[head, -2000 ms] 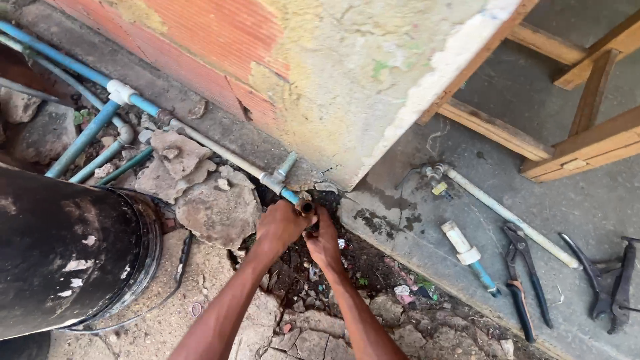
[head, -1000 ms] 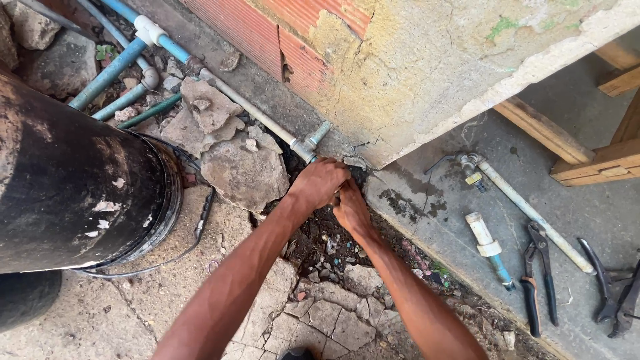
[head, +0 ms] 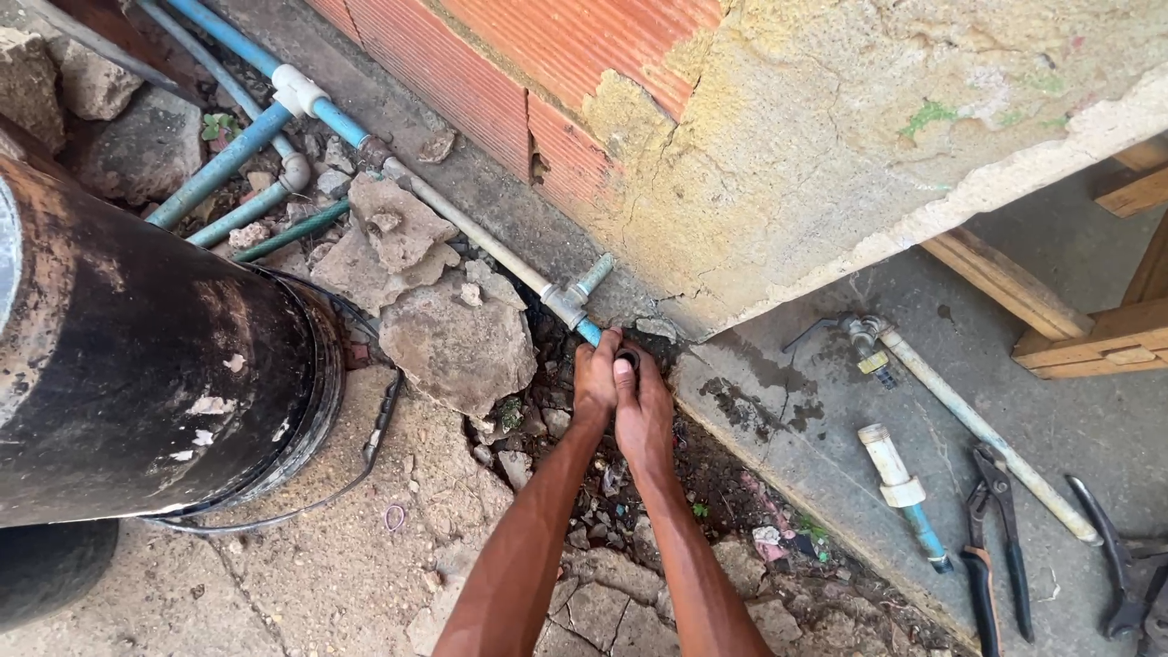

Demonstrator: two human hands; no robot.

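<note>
A whitish water pipe (head: 474, 225) runs along the wall's foot to a tee fitting (head: 568, 299) with a short stub pointing up and right. Out of the tee's lower end comes a short blue pipe piece (head: 589, 330). Around that piece's far end my left hand (head: 598, 379) is closed. Against it, my right hand (head: 641, 401) grips a dark round pipe fitting (head: 628, 358), largely hidden by the fingers. Pliers (head: 995, 538), a white and blue pipe piece (head: 899, 493) and a long pipe with a tap (head: 990, 433) lie on the concrete at right.
A black bucket (head: 164, 356) with a wire handle stands at left. Broken concrete slabs (head: 461, 342) lie beside the pipe, near a white tee (head: 297, 89) on blue pipes. The plastered wall corner (head: 703, 336) rises behind the hands. A wooden frame (head: 1095, 338) and another tool (head: 1127, 584) are at right.
Two seconds ago the dark fitting's round opening showed above my hands; one second ago my hands covered it, and now its opening shows between them. Both hands stay at the pipe's end.
</note>
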